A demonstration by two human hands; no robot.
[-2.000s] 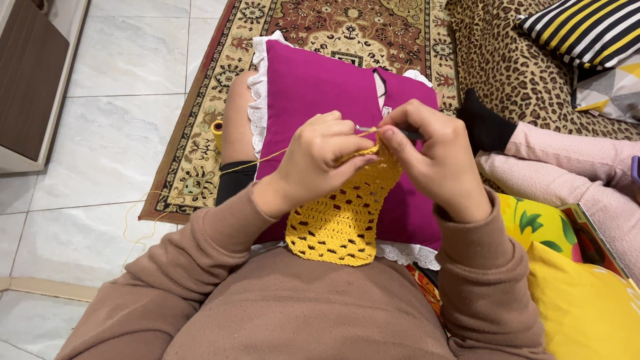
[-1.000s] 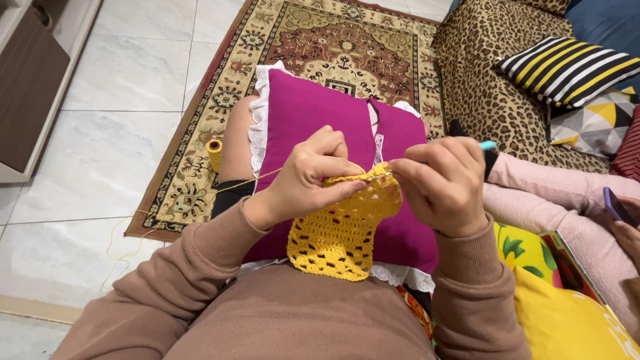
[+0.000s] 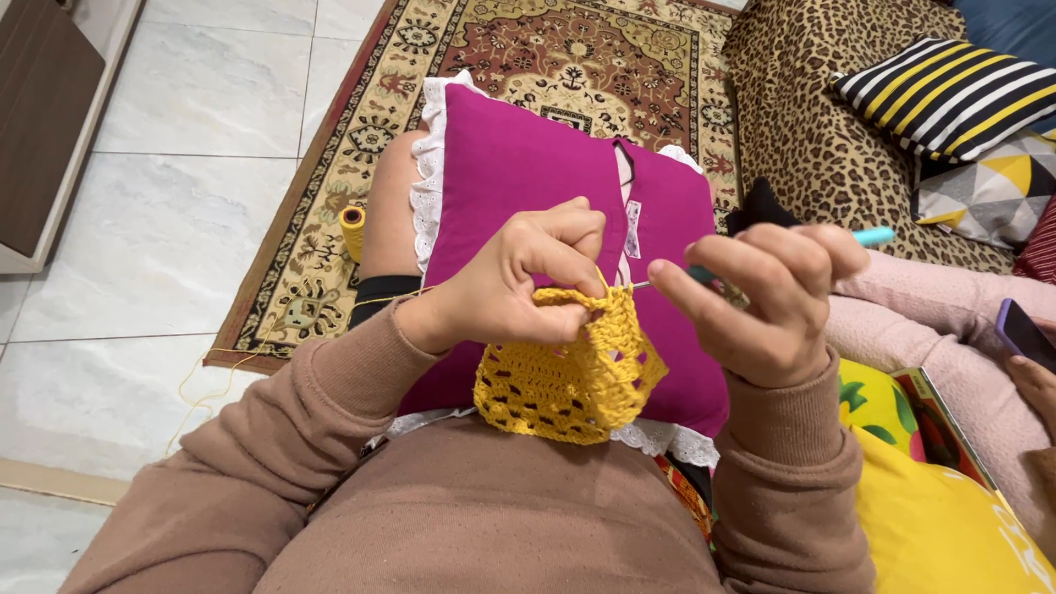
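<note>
My left hand (image 3: 540, 272) pinches the top edge of a yellow crocheted piece (image 3: 544, 392), which hangs down over a magenta cushion (image 3: 528, 165) on my lap. My right hand (image 3: 763, 297) holds a crochet hook with a turquoise handle (image 3: 873, 237); its metal shaft meets the top edge of the work beside my left fingertips. The hook's tip is hidden in the stitches. Yellow yarn (image 3: 388, 299) runs from my left hand to the left and trails down onto the floor. A yellow yarn spool (image 3: 352, 233) stands on the left, beside my leg.
A patterned rug (image 3: 577, 49) lies on the tiled floor (image 3: 181, 223). At the right are a leopard-print cover (image 3: 775, 99), a striped cushion (image 3: 957, 95), a yellow cushion (image 3: 932, 520) and a book (image 3: 949, 421). A seated person in pink trousers (image 3: 907, 322) holds a phone (image 3: 1023, 330).
My right hand has moved slightly away from my left, and the hook's shaft now shows between them. The right part of the crocheted piece has folded forward.
</note>
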